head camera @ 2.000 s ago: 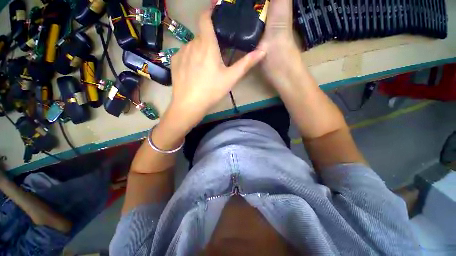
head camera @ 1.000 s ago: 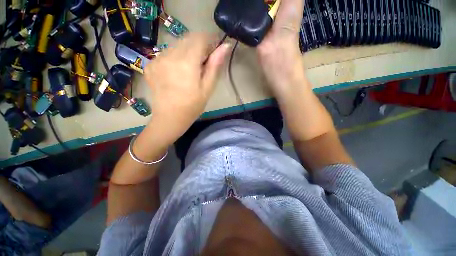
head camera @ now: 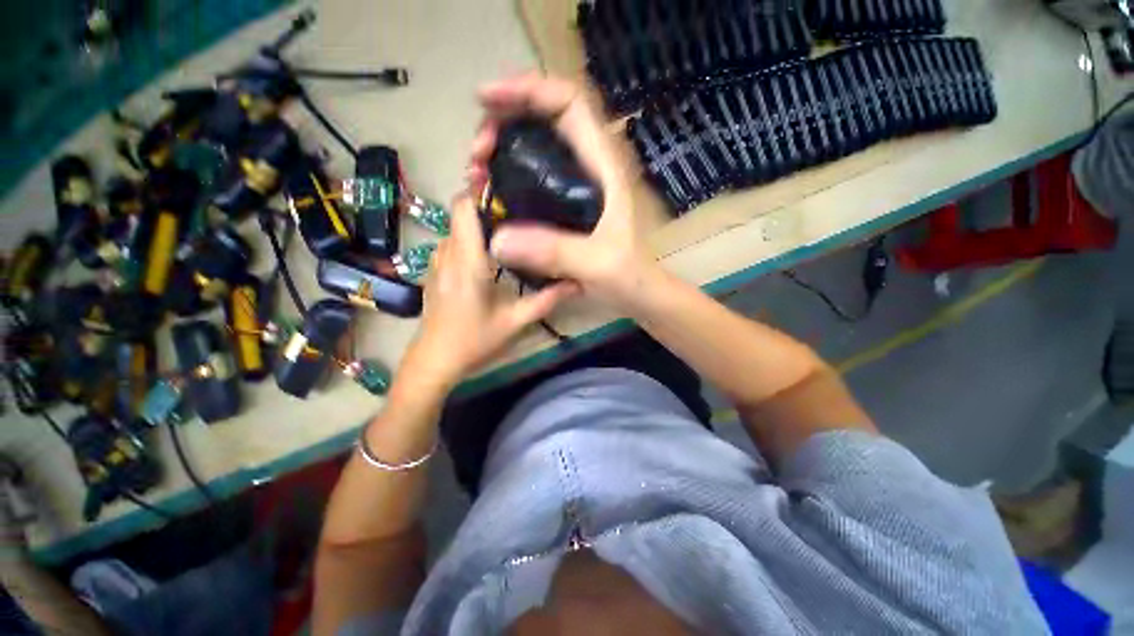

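Note:
A black unit [head camera: 543, 178] with a little yellow at its left side is held between my two hands above the bench. My right hand [head camera: 585, 205] wraps around it from the right, thumb below and fingers over the top. My left hand [head camera: 463, 292] is at its left and lower side, with fingers against it, partly hidden behind it. A thin black cable [head camera: 553, 331] shows below the hands near the bench edge. The unit's far side and inner parts are hidden.
A loose heap of half-assembled units [head camera: 159, 249] with green boards and cables lies at left. Rows of black covers [head camera: 821, 114] lie at right on the bench [head camera: 746, 242]. Another person's arm [head camera: 50, 603] is at lower left. A red frame [head camera: 1014, 224] stands beyond the bench edge.
The view has shifted, showing more of the bench's far side. My left hand has moved from the cable up to the unit. My right hand now wraps over the unit, which has turned.

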